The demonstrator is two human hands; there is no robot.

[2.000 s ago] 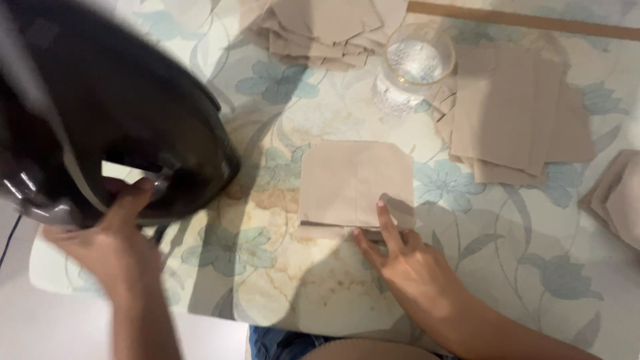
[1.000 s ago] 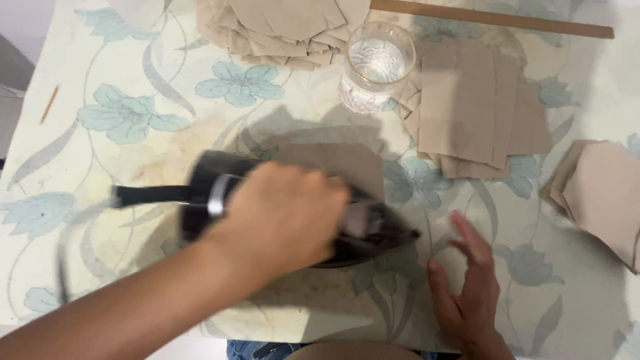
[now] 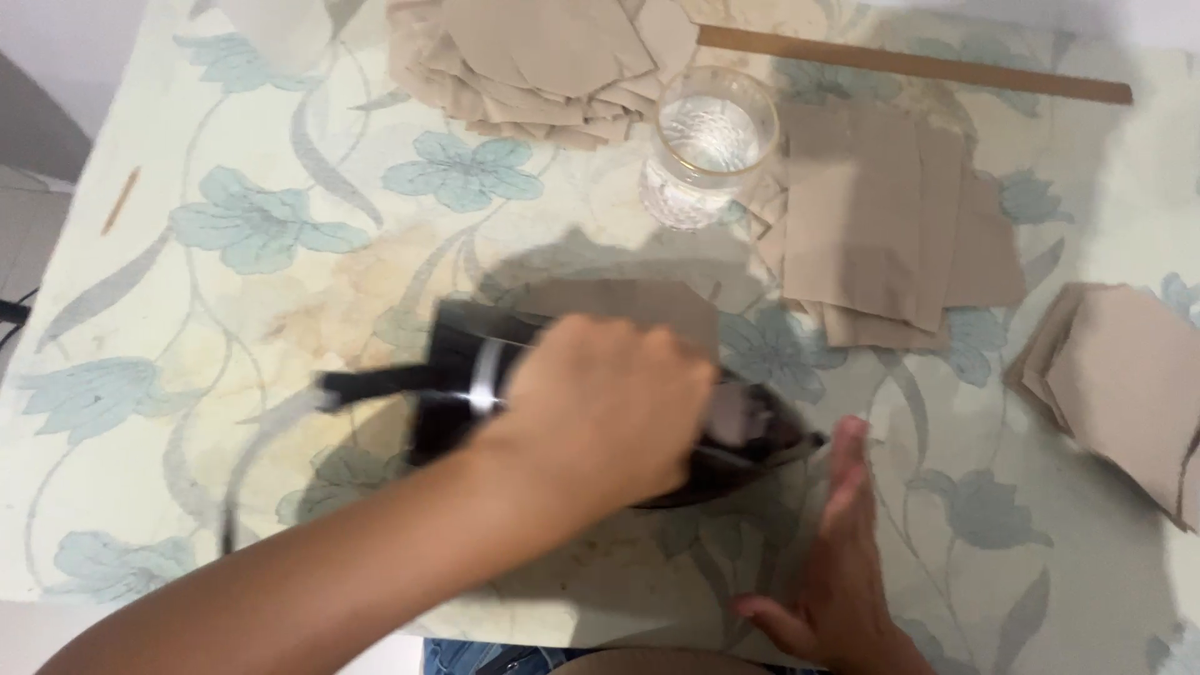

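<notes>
My left hand is closed around the handle of a black clothes iron, whose tip points right. Under the iron lies a beige fabric piece; only its upper part shows, and the rest is hidden. Just right of the iron's tip, my right hand is held with thumb and fingers apart and nothing in it. The iron's cord runs off its left end and down.
A glass of water stands behind the iron. Stacks of beige fabric pieces lie at the back, back right and far right. A flat wooden strip lies behind them on the floral cloth.
My left hand has brought the iron from the far left onto the fabric piece. My right hand, whose fingers rested on the piece's lower edge, has come off it to the right.
</notes>
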